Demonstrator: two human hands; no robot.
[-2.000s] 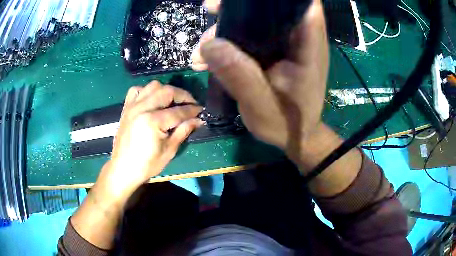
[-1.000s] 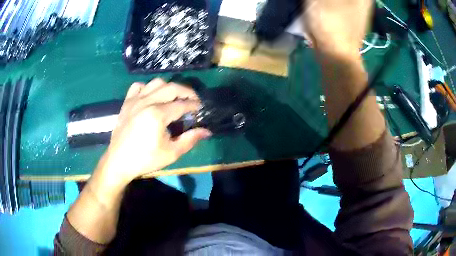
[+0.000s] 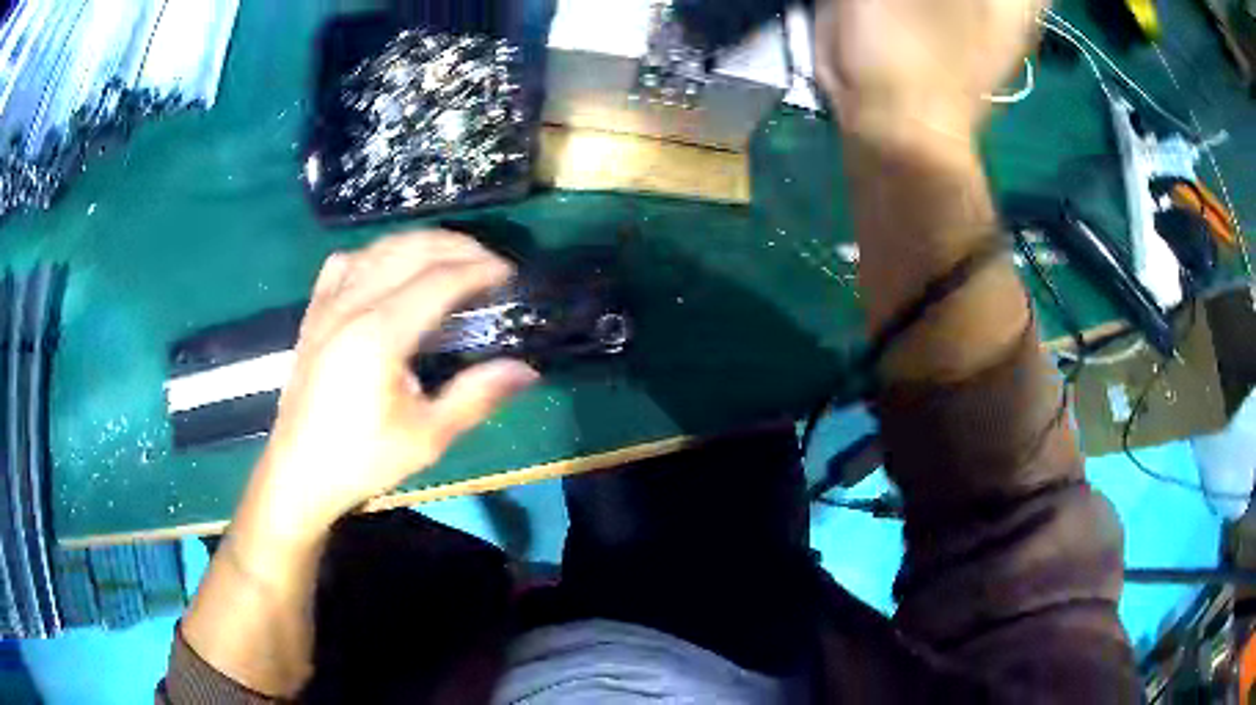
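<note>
My left hand (image 3: 393, 365) arches over the black fixture (image 3: 234, 344), thumb and fingers apart. A white strip (image 3: 227, 382) lies lengthwise in the fixture, and small shiny metal (image 3: 482, 328) shows between my thumb and fingers. A small ring (image 3: 612, 328) is at the fixture's right end. My right hand (image 3: 923, 62), cut off by the top edge and blurred, holds the black electric screwdriver (image 3: 730, 25) at the white-silver screw feeder (image 3: 599, 83). The tool's tip is not clear.
A black tray (image 3: 324, 186) of shiny pieces stands left of the feeder's tan base (image 3: 647, 163). Bright strips (image 3: 124, 69) fan out at far left; grey strips (image 3: 28, 441) lie nearer. A black stick-shaped tool (image 3: 1118, 276) and white power strip (image 3: 1150, 207) lie right. A black cord crosses my right forearm.
My right hand has moved from above the fixture up and right to the feeder with the screwdriver. My left hand's thumb and fingers have spread apart, showing more of the metal.
</note>
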